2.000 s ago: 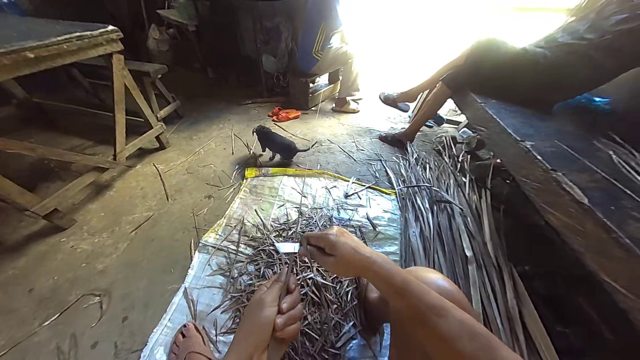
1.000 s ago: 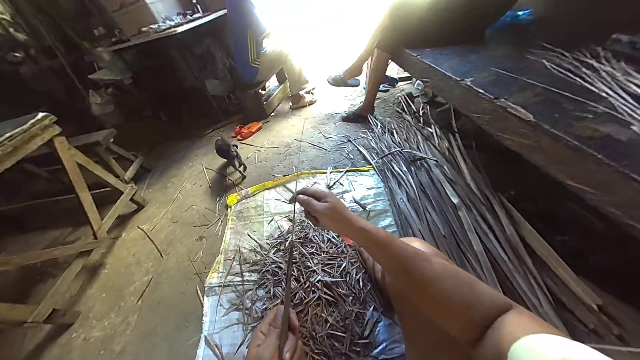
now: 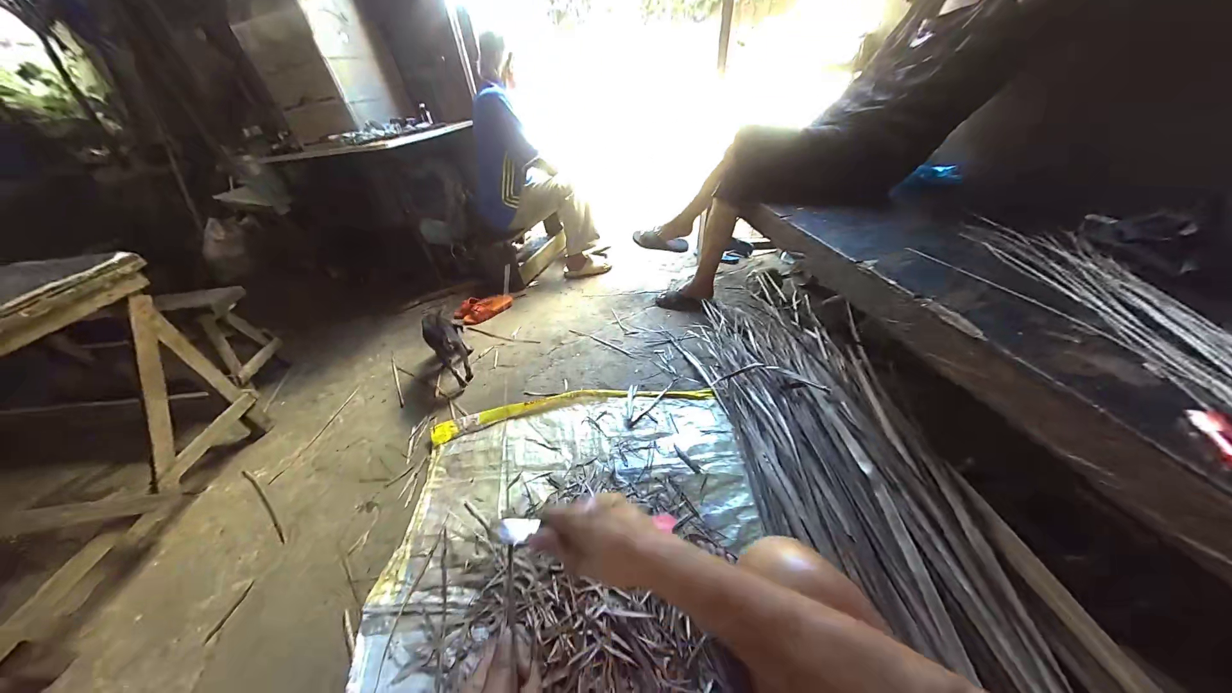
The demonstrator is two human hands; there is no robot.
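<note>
My right hand [image 3: 602, 541] is closed around a knife, whose pale blade [image 3: 520, 530] points left from the fingers; a pink part shows behind the wrist. At the bottom edge, my left hand [image 3: 505, 664] grips the lower end of a thin dried leaf strip [image 3: 510, 587], which stands up toward the blade. Whether the blade touches the strip is hard to tell. Beneath both hands, a heap of short dried leaf pieces [image 3: 616, 626] lies on a clear plastic sack [image 3: 597, 433] with a yellow edge.
Long dried stalks [image 3: 866, 481] lie along the sack's right side, beside a low wooden platform [image 3: 1011, 385] where a person sits. Another person [image 3: 500, 164] sits farther back. A small dark animal [image 3: 448, 346] stands near an orange thing [image 3: 483, 308]. Wooden trestles [image 3: 149, 385] are at left.
My right hand, first close to the left hand, moved up and away along the strip, and now is lower again. The dark animal has turned. The view has tilted up.
</note>
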